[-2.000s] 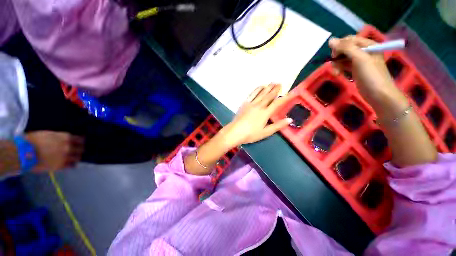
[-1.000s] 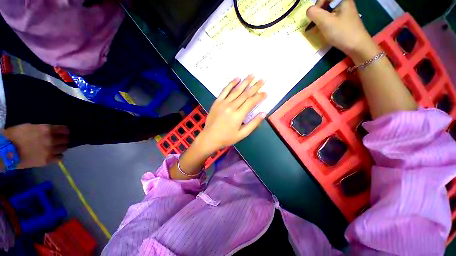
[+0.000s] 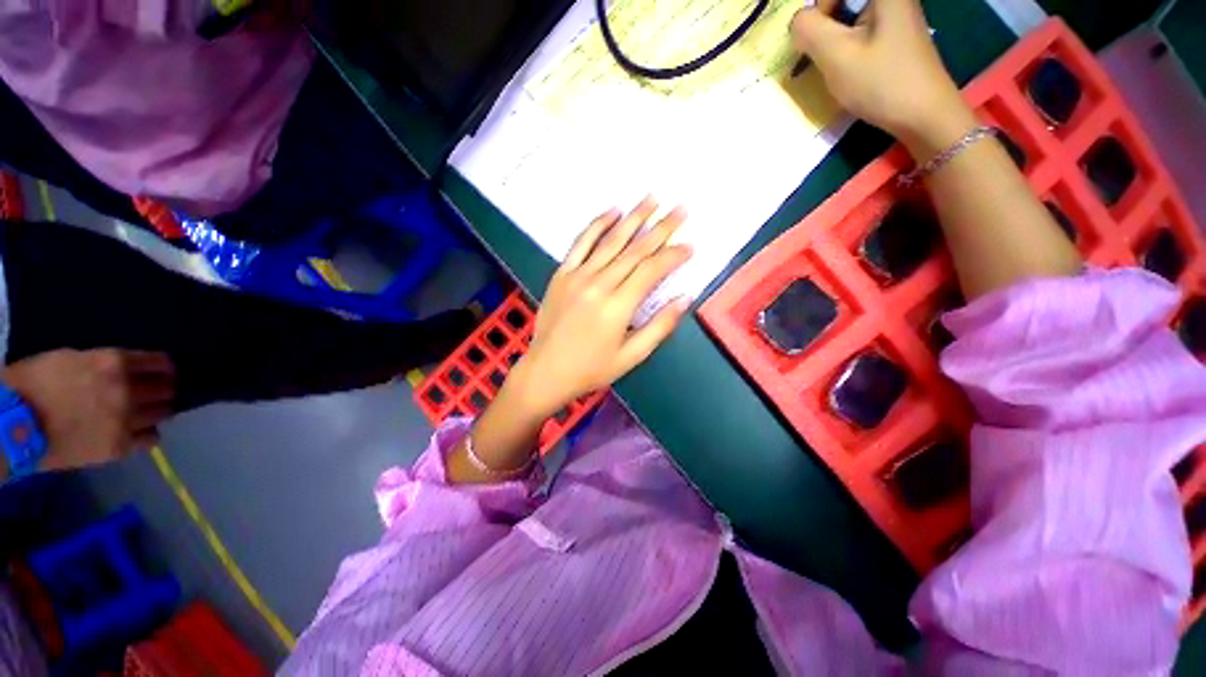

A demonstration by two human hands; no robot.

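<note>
My right hand (image 3: 880,66) holds a pen (image 3: 846,11) with its tip down at the yellow paper (image 3: 648,99), near the top edge. My left hand (image 3: 595,311) lies flat with fingers spread on the lower edge of the white record sheet (image 3: 556,179) and holds nothing. The red-orange watch tray (image 3: 774,377) lies on the bench under my right forearm. Dark-screened smartwatch units (image 3: 798,315) sit in its square pockets; my forearm and sleeve hide some pockets.
A black cable (image 3: 681,69) loops over the papers. The green bench edge (image 3: 688,450) runs diagonally. A second red tray (image 3: 483,357) is low beside my left forearm. Another person's hand (image 3: 99,403) with a blue wristband is at left. Blue stools (image 3: 99,582) stand on the grey floor.
Since the oldest frame, my right hand has moved from above the tray to the yellow paper with the pen. My left hand has moved off the tray's corner and lies on the sheet.
</note>
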